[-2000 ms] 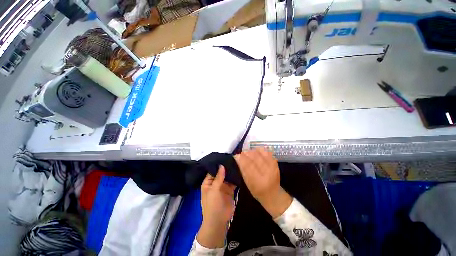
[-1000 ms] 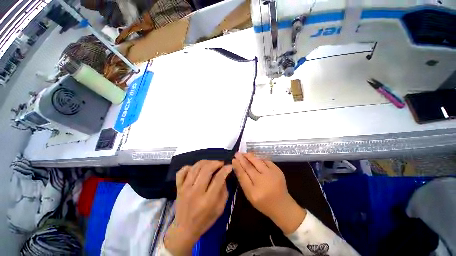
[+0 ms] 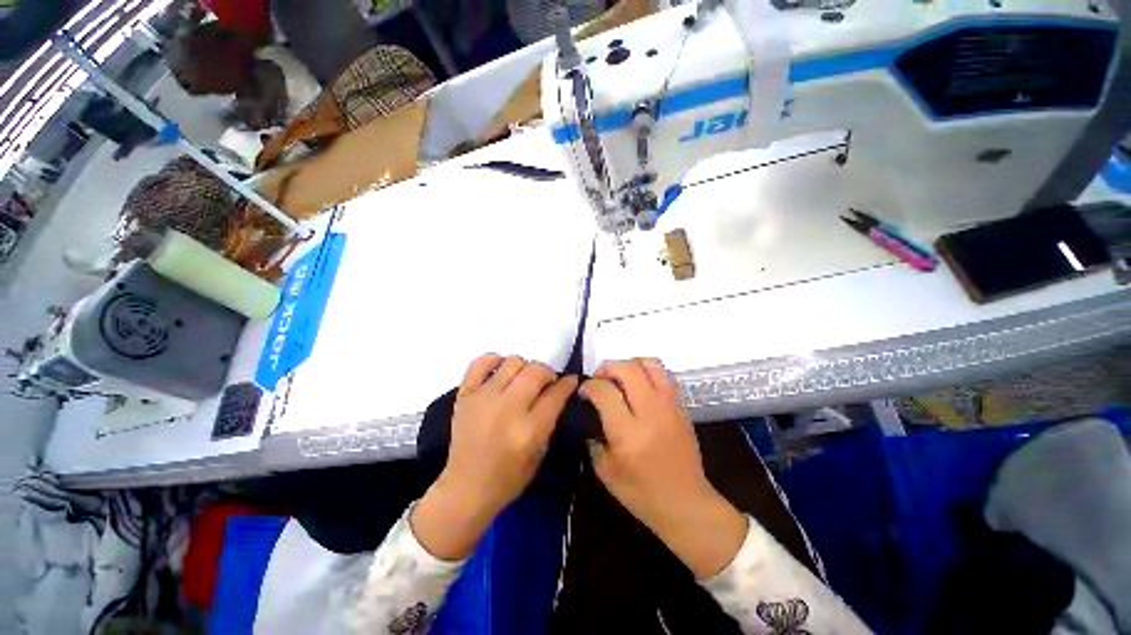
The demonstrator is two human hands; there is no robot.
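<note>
A large white panel (image 3: 459,279) lies on the table left of the needle, with a thin dark edge along its right side. A black cloth piece (image 3: 437,422) is at its near end, at the table's front edge. My left hand (image 3: 496,434) grips the black cloth where it meets the panel's dark edge. My right hand (image 3: 645,428) pinches the cloth just to the right, fingertips close to the left ones. The presser foot (image 3: 623,248) is beyond the hands, at the far end of the dark edge.
The sewing machine (image 3: 794,106) stands at the back right. A tan block (image 3: 678,253) sits right of the foot. Thread snips (image 3: 889,239) and a phone (image 3: 1029,252) lie at right. A pale green thread cone (image 3: 213,275) is at left. Blue crates flank my lap.
The view has shifted, with the machine now lower and further left. Both hands have closed in on the black cloth; its broad flat band is now mostly covered and bunched.
</note>
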